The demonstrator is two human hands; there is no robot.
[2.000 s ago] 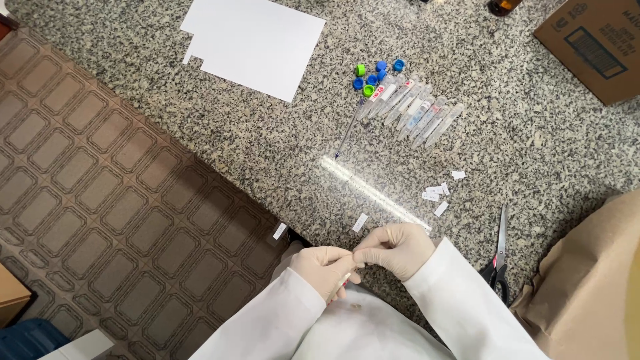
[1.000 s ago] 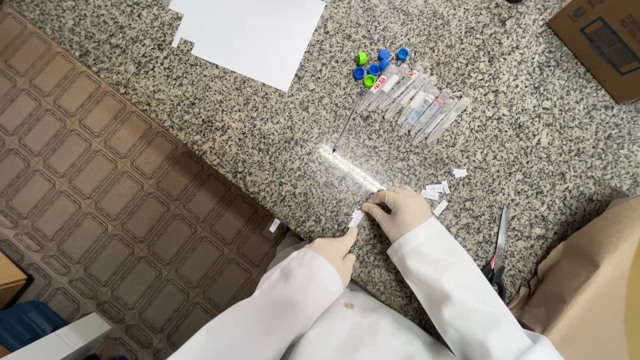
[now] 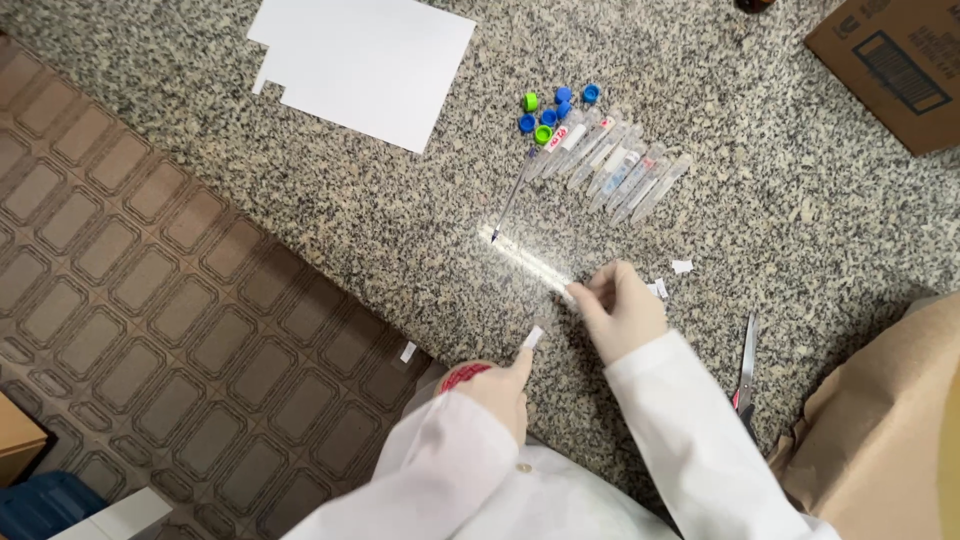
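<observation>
My gloved left hand (image 3: 506,386) points its index fingertip at a small white paper strip (image 3: 533,337) near the counter edge. A round thing with a red patterned inside (image 3: 465,373), perhaps a tape roll, shows partly behind this hand; whether it is gripped is unclear. My gloved right hand (image 3: 626,311) is bent by the lower end of a bright reflection on the granite, and its fingertips show no clear object. A pen (image 3: 514,195) lies with its tip at the reflection's upper end. Several labelled clear tubes (image 3: 619,169) lie side by side, beside loose blue and green caps (image 3: 549,118).
White paper (image 3: 367,67) with a notched edge lies on the granite counter (image 3: 360,210). Small paper pieces (image 3: 682,266) and scissors (image 3: 747,367) are at the right, near brown paper (image 3: 877,405). A cardboard box (image 3: 892,75) stands top right. Another white strip (image 3: 407,352) is at the counter's edge.
Two seconds ago both hands were together near the counter edge. They have since parted: the right went up and rightward, and the left index finger came to the paper strip.
</observation>
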